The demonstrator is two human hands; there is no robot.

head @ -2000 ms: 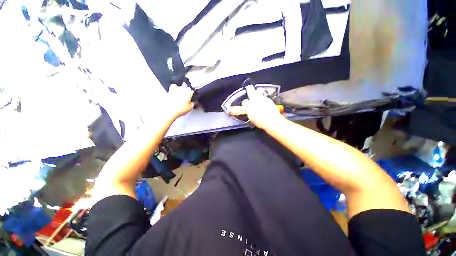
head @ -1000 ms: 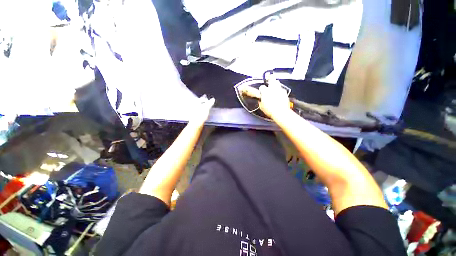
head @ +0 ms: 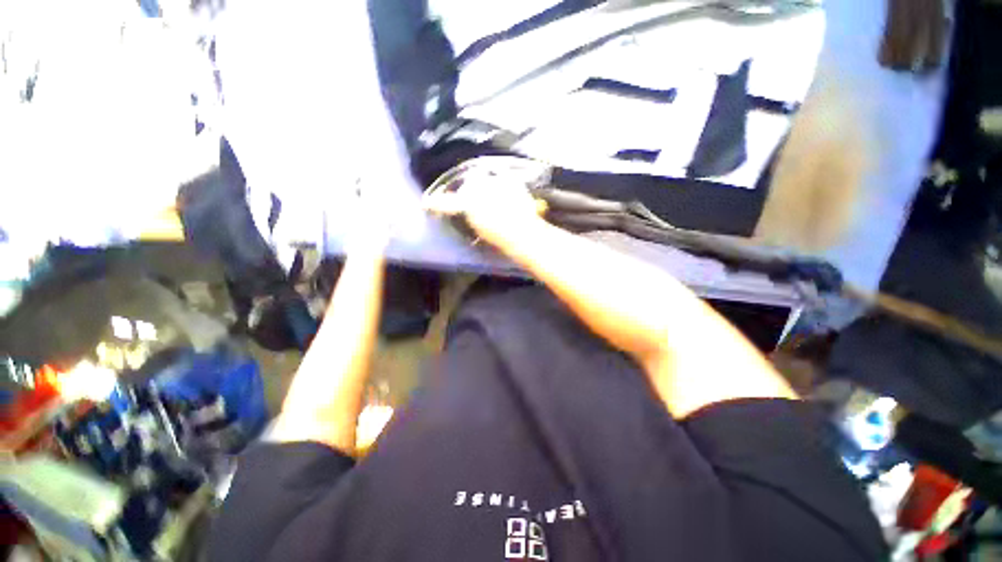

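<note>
The steam iron lies on the black band near the table's front edge, its metal rim blurred. My right hand is closed around its orange-brown handle. My left hand is at the left of the iron, overexposed against white cloth; its fingers cannot be made out. The white garment with black strips spreads beyond the band. A wrapped hose runs from the iron to the right along the edge.
A scorched brown patch marks the table's right side. A brown rectangular piece sits at the far right corner. Piled white and black cloth lies left. Blue bundles and a red container are below.
The iron and my right hand have moved left along the black band, drawing the hose across. My left hand has moved left from the band's edge onto the white cloth.
</note>
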